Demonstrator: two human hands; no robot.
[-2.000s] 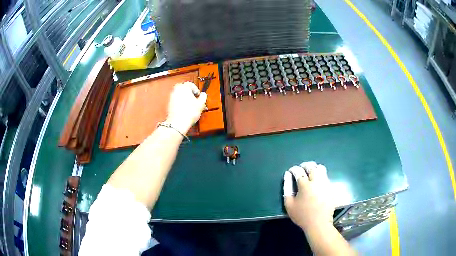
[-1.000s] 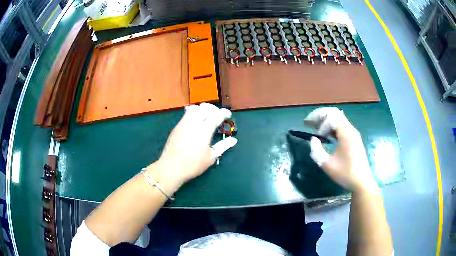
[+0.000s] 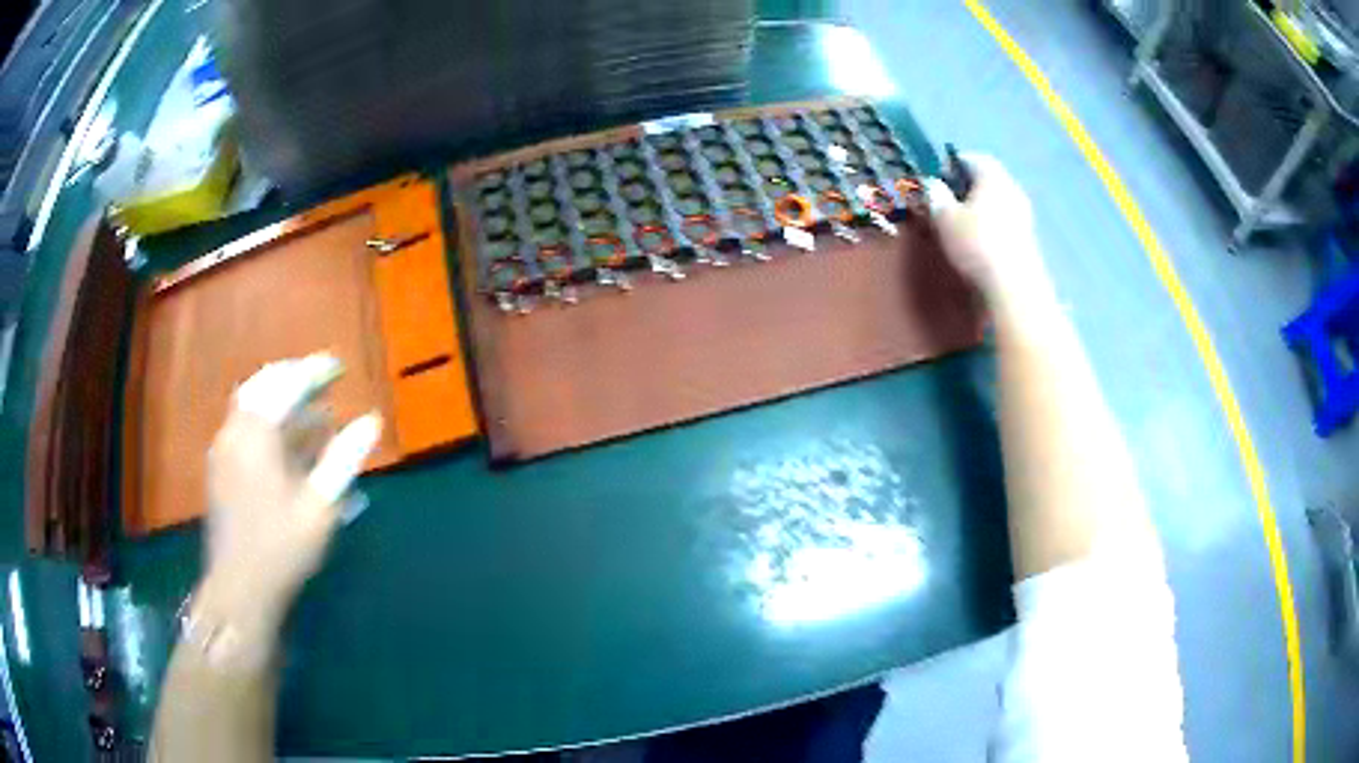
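My left hand (image 3: pixel 283 462), blurred, is over the lower right part of the orange tray (image 3: pixel 410 321). A small greyish part, seemingly the core with a copper coil, shows between its thumb and fingers; its outline is unclear. My right hand (image 3: pixel 987 231) is at the right end of the brown board (image 3: pixel 671 365) and grips a thin dark tool, like tweezers (image 3: pixel 955 167), whose tip points up. Rows of ferrite core halves (image 3: pixel 634 187) fill the board's far part. The nearest row holds orange-copper coils (image 3: pixel 653 239) with silvery leads towards me.
Long brown strips (image 3: pixel 82 388) are stacked at the left, with a strip of small parts (image 3: pixel 94 671) below. A yellow container (image 3: pixel 179 201) and a tall pile of grey trays (image 3: pixel 477 75) stand behind. A trolley (image 3: pixel 1230 164) stands beyond the walkway.
The view has shifted right. My left hand has moved from the bench to over the orange tray, and the lone coil part has left the bench. My right hand has moved up to the board's right end.
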